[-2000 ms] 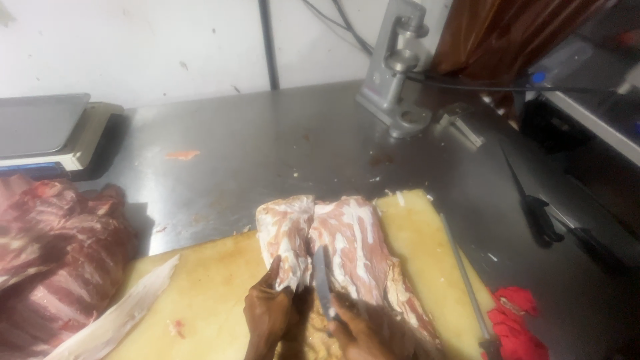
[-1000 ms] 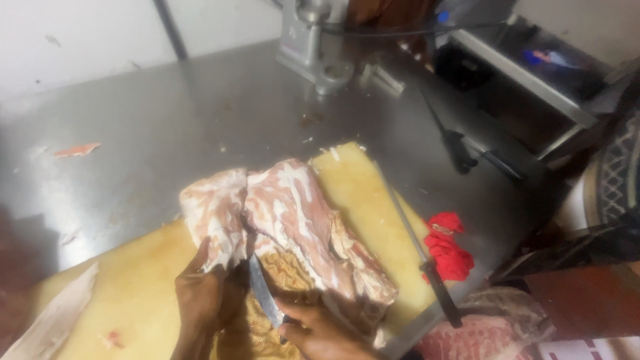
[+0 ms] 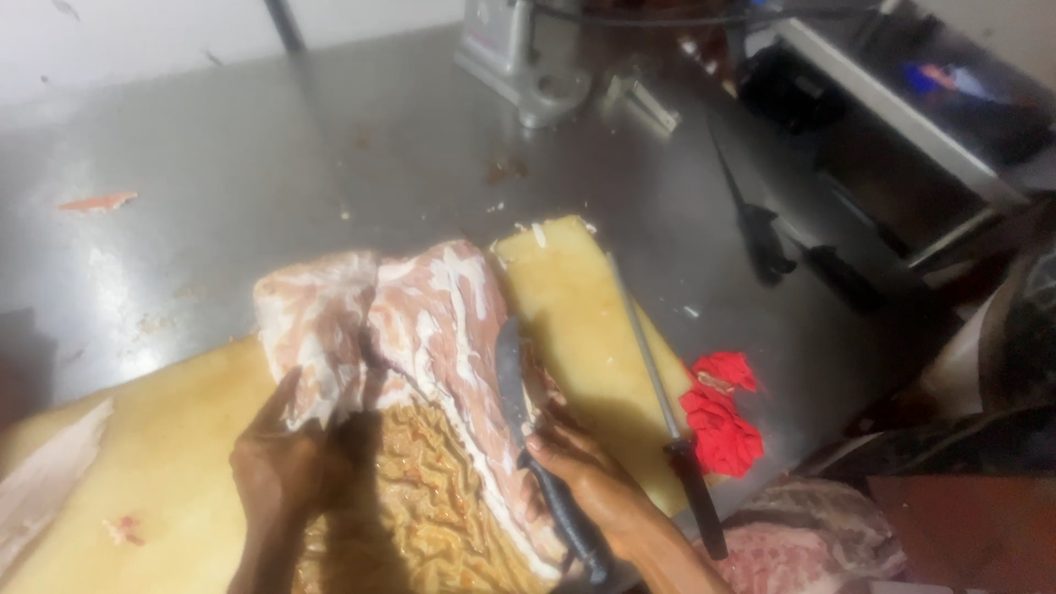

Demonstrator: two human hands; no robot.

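A large piece of raw meat with white fat (image 3: 437, 313) lies on a yellow cutting board (image 3: 181, 429); its wrinkled, yellowish-brown inner lining (image 3: 429, 487) faces up nearer me. My left hand (image 3: 289, 462) grips the meat's left flap, fingers partly hidden. In my right hand (image 3: 586, 478) is a knife (image 3: 513, 379) with a dark handle, its blade pointing up and away over the meat's right side. To the right, a sharpening steel (image 3: 643, 346) rests across the board beside a crumpled red cloth (image 3: 722, 412).
Two black-handled knives (image 3: 763, 239) lie on the steel table (image 3: 247, 165) at right. Behind stands a grey metal clamp-like stand (image 3: 528, 74). A pale strip (image 3: 54, 487) lies on the board at left, a meat scrap (image 3: 99, 201) on the table. More meat (image 3: 792, 544) is at lower right.
The knife in my right hand has moved from the middle of the meat, near my left hand, to its right side. My left hand still holds the left flap. The view has shifted right.
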